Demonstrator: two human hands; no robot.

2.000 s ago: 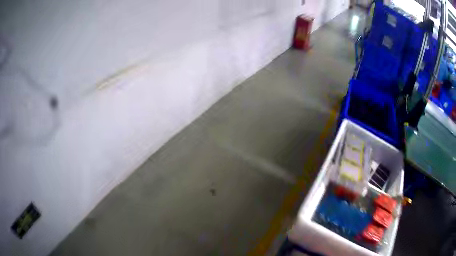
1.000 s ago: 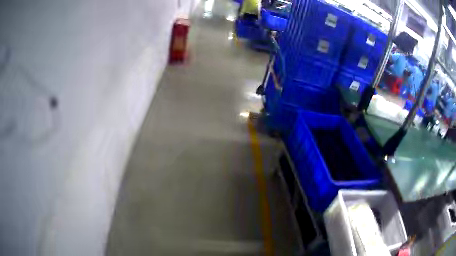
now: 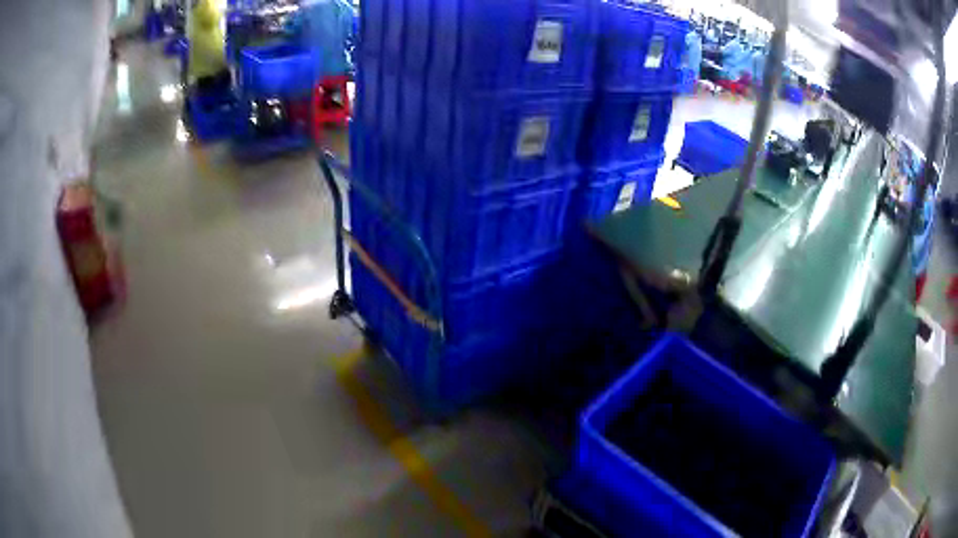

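Observation:
Neither of my hands is in the picture. Nearest in front of me, at the lower right, is an open blue bin (image 3: 672, 478) with a dark inside; its contents cannot be made out. Part of a white box (image 3: 888, 510) is cut off at the bottom right corner. Tall stacks of blue turnover boxes (image 3: 473, 200) with white labels stand on a trolley with a bent metal handle (image 3: 425, 284).
A green bench (image 3: 783, 263) with metal posts runs along the right. A white wall (image 3: 37, 347) and a red box (image 3: 86, 250) are at the left. A yellow line (image 3: 404, 452) marks the grey floor. A person in yellow (image 3: 206, 42) stands far back.
The view has swung right and moved forward. The stacked blue boxes and green bench now fill more of the picture, the wall has slid left, and the white box has nearly left the frame.

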